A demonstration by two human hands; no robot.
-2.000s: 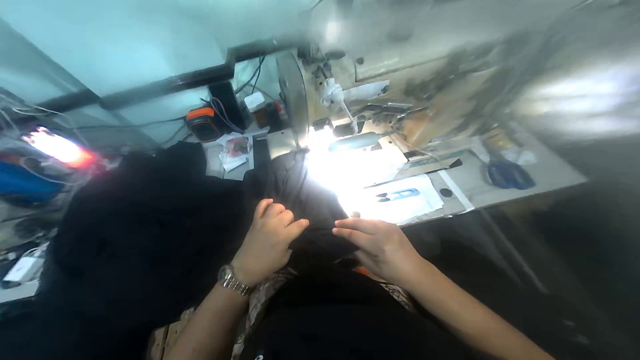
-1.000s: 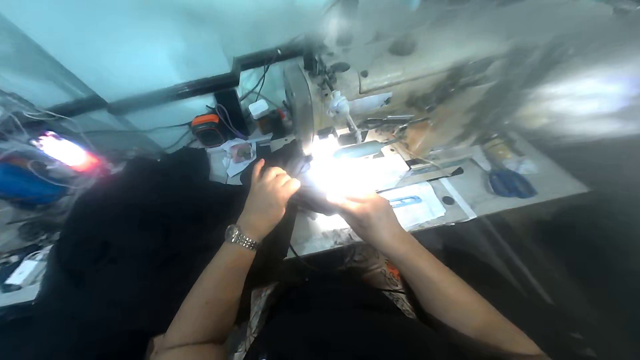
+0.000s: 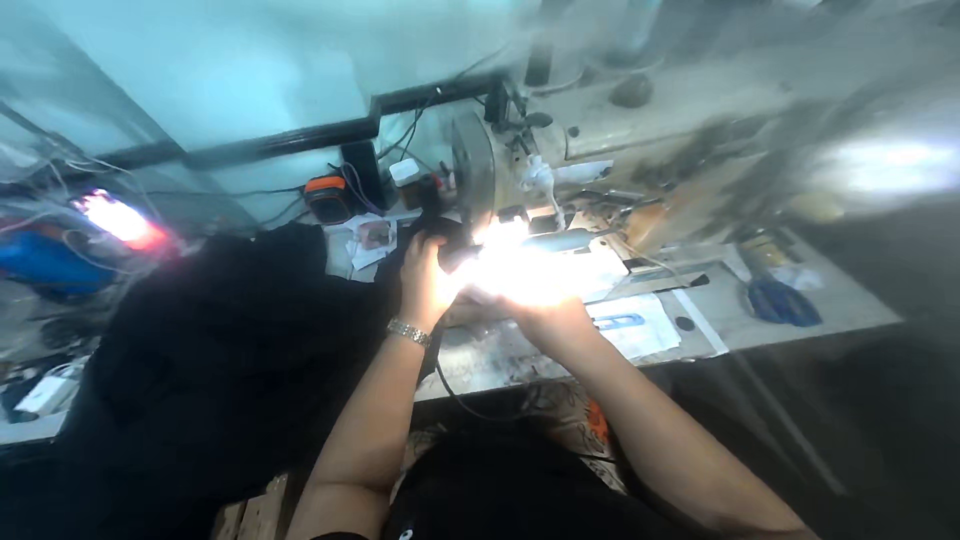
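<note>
Black fabric (image 3: pixel 247 360) lies in a large heap on the left and runs up to the needle area of a sewing machine (image 3: pixel 476 169). My left hand (image 3: pixel 426 281), with a metal-band watch above it at the wrist, grips the fabric's edge, thumb raised. Beside the machine's bright lamp, my right hand (image 3: pixel 551 319) reaches in from the right; glare hides its fingers, so its hold cannot be made out. A grey-blue tool handle (image 3: pixel 559 240) lies just behind the glare.
Light-blue thread snips (image 3: pixel 619 321) lie on white paper right of my right hand. Farther right is a dark blue object (image 3: pixel 784 302). An orange-and-black device (image 3: pixel 328 199) and a white-capped bottle (image 3: pixel 406 174) stand behind the fabric. A black cable (image 3: pixel 450 386) hangs at the table's front edge.
Both hands have moved forward from near the table's front edge to the lamp-lit needle area. The black fabric between them has moved forward too, uncovering the table front.
</note>
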